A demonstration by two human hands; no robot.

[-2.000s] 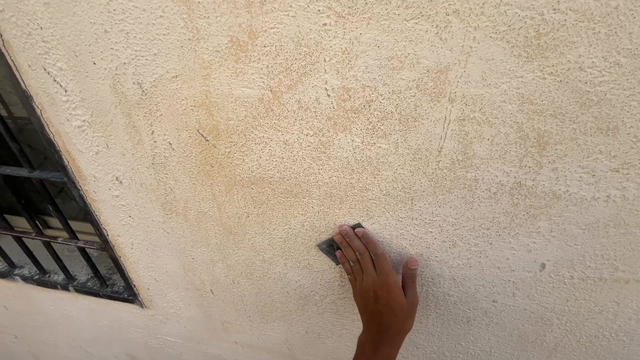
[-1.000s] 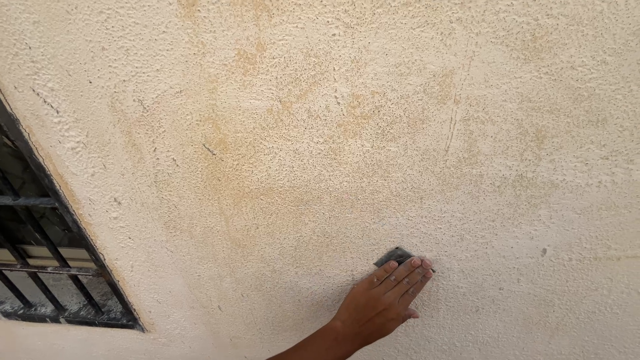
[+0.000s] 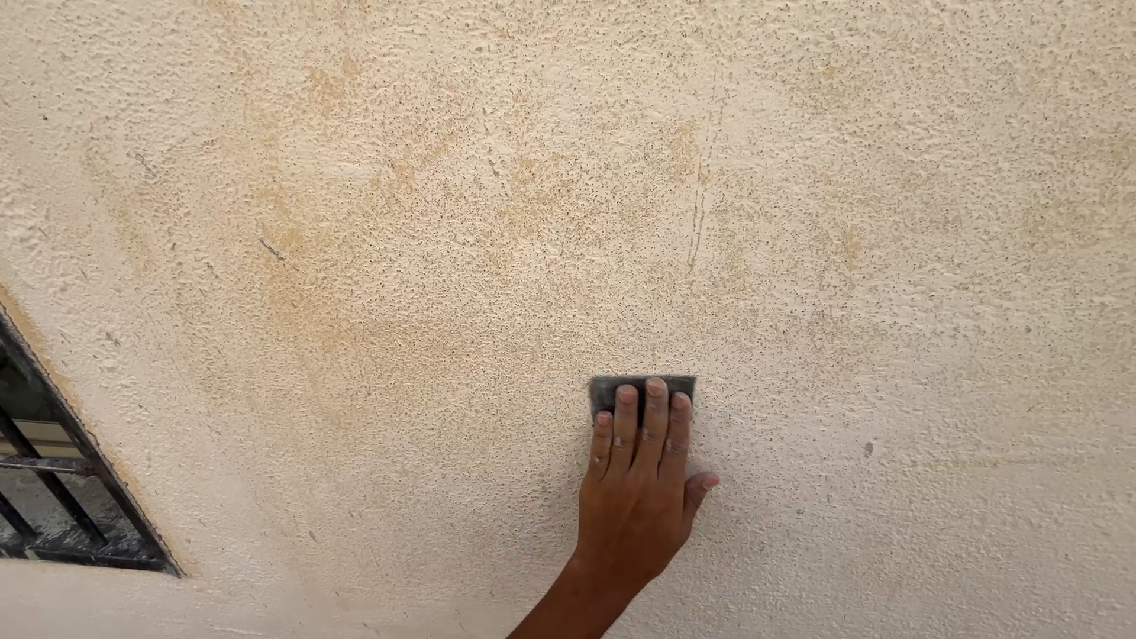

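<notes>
My left hand [image 3: 637,484] lies palm-down on a rough, cream-painted plaster wall [image 3: 887,550], with its fingers pointing up and its thumb spread to the right. Under the fingers is a small dark grey sheet, apparently sandpaper [image 3: 607,390], pressed flat on the wall; its top edge and upper corners show, while the rest is covered by the hand. Pale dust marks the fingers. Ochre stains [image 3: 293,266] and small dark pits spread over the wall above and to the left of the hand. My right hand is out of view.
A window opening with a black metal grille [image 3: 67,506] is at the lower left, its frame edge slanting down to the right. Thin cracks [image 3: 699,213] run down the wall above the hand, and a small dark spot [image 3: 869,449] lies to its right.
Across the wall, my left hand has moved right with the dark sheet since the first frame. Since the second, it has moved up, and its fingers have turned from up-right to nearly straight up.
</notes>
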